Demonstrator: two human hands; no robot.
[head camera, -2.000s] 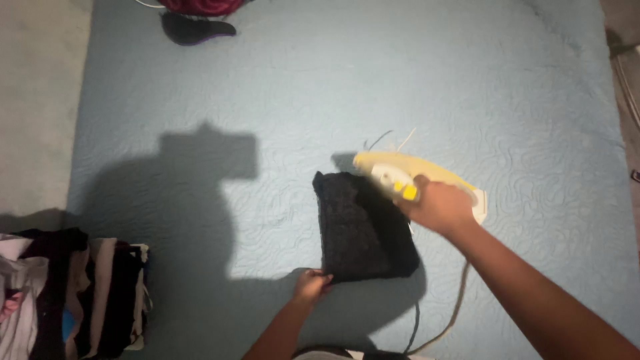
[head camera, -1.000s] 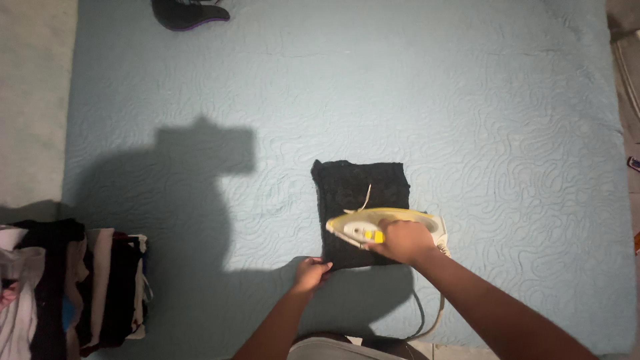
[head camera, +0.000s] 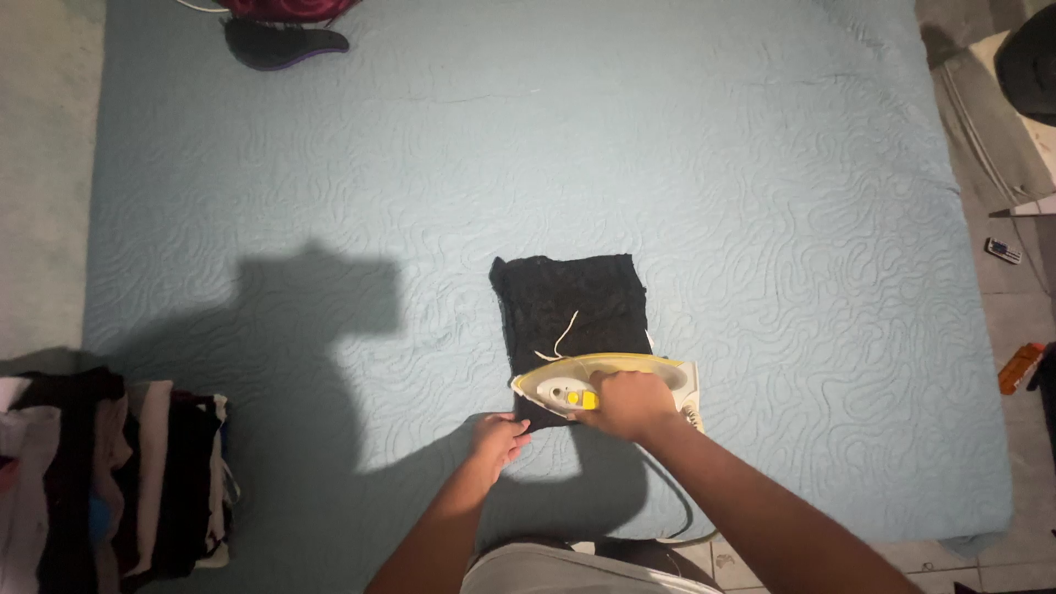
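A folded black cloth garment (head camera: 569, 297) lies flat on the light blue quilted bedspread (head camera: 528, 165). Across its lower part rests a yellow and white clothes iron (head camera: 610, 363), tip to the left, with my right hand (head camera: 631, 404) closed around its handle. Two thin pale strings lie on the garment just above the iron. At the garment's lower left corner, my left hand (head camera: 499, 437) pinches the fabric edge between thumb and fingers. The iron's cord runs down from its heel past my right forearm.
A pile of folded clothes (head camera: 190, 478) stands at the lower left. Near the top left lie a black hairbrush (head camera: 280, 45) and a dark red shiny cloth (head camera: 289, 7). Beyond the bed's right edge, an orange object (head camera: 1021, 369) and a small remote-like object (head camera: 1003, 250) are on the tiled floor.
From above the garment's upper right, my right hand has brought the iron down and left onto its lower part. My left hand stays at the lower left corner.
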